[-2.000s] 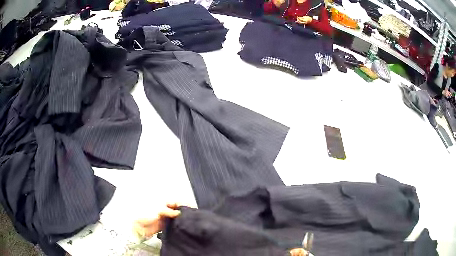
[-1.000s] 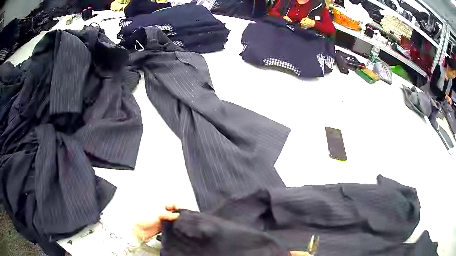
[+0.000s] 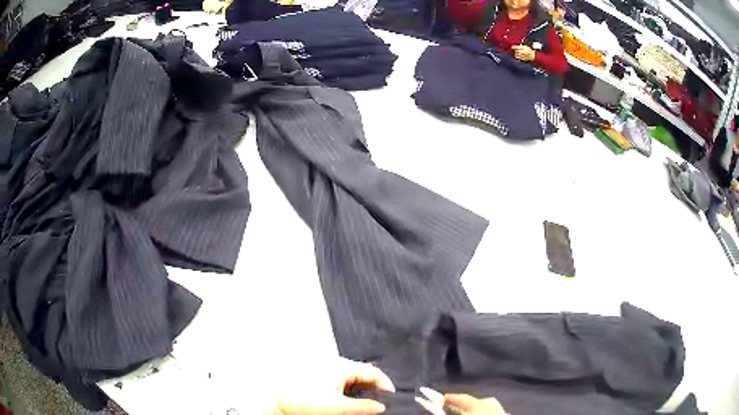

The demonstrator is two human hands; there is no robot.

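Observation:
A dark pinstripe garment (image 3: 559, 348) lies across the bottom of the head view, its near part cut off by the lower edge. My left hand (image 3: 344, 393) is at the bottom centre, thumb and fingers closed on the dark cloth. My right hand (image 3: 474, 404) is just to its right, at the bottom edge, holding small pale metallic snips (image 3: 429, 399) that point left over the cloth. Much of my right hand is out of the picture. A long pinstripe leg (image 3: 381, 235) trails from the upper left down to this garment.
A large heap of pinstripe garments (image 3: 121, 211) lies at left. A black phone (image 3: 559, 249) lies on the white table (image 3: 519, 182). Folded navy tops (image 3: 316, 47) and another navy top (image 3: 490, 87) are at the far side. A person in red (image 3: 527, 40) sits beyond, near shelves.
My left hand has moved right, closer to my right hand, and grips the cloth at another place. The snips have moved left. The view has shifted slightly.

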